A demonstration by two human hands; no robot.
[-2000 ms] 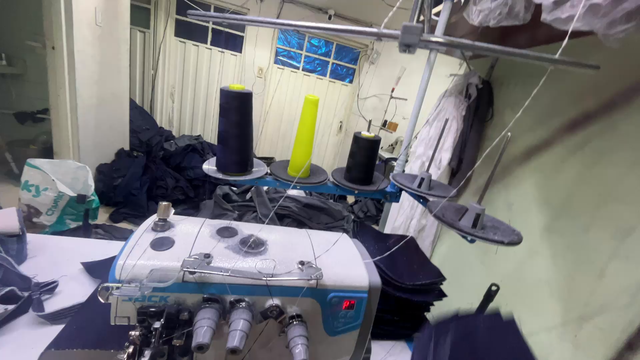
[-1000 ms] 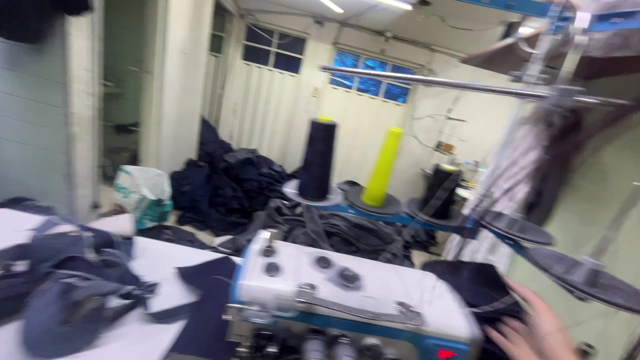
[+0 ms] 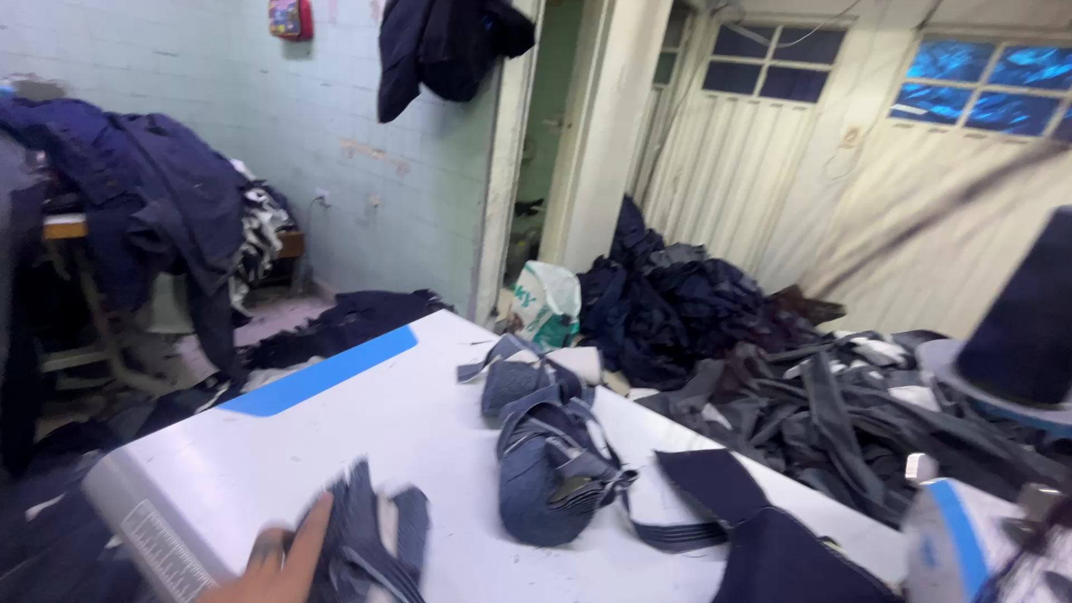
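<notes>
My left hand (image 3: 276,557) is at the bottom edge, its fingers against a bundle of grey-blue denim pieces (image 3: 368,536) on the white sewing table (image 3: 402,452); blur hides whether it grips them. To the right of that bundle sits a rolled denim bundle (image 3: 553,469) with strips trailing from it. Dark navy fabric pieces (image 3: 779,536) lie between the roll and the sewing machine (image 3: 955,536), which is partly cut off at the right. My right hand is out of view. A dark thread cone (image 3: 1026,318) stands on its holder at the right edge.
Piles of dark cloth (image 3: 687,310) and grey cloth (image 3: 837,410) lie behind the table, beside a white and green plastic bag (image 3: 546,301). Navy garments (image 3: 159,193) are heaped at the left. A blue stripe (image 3: 327,373) and a printed ruler scale (image 3: 167,544) mark the table.
The view has swung far to the left. A hand near the machine's right side one second ago is no longer in view; my left hand now shows at the denim bundle.
</notes>
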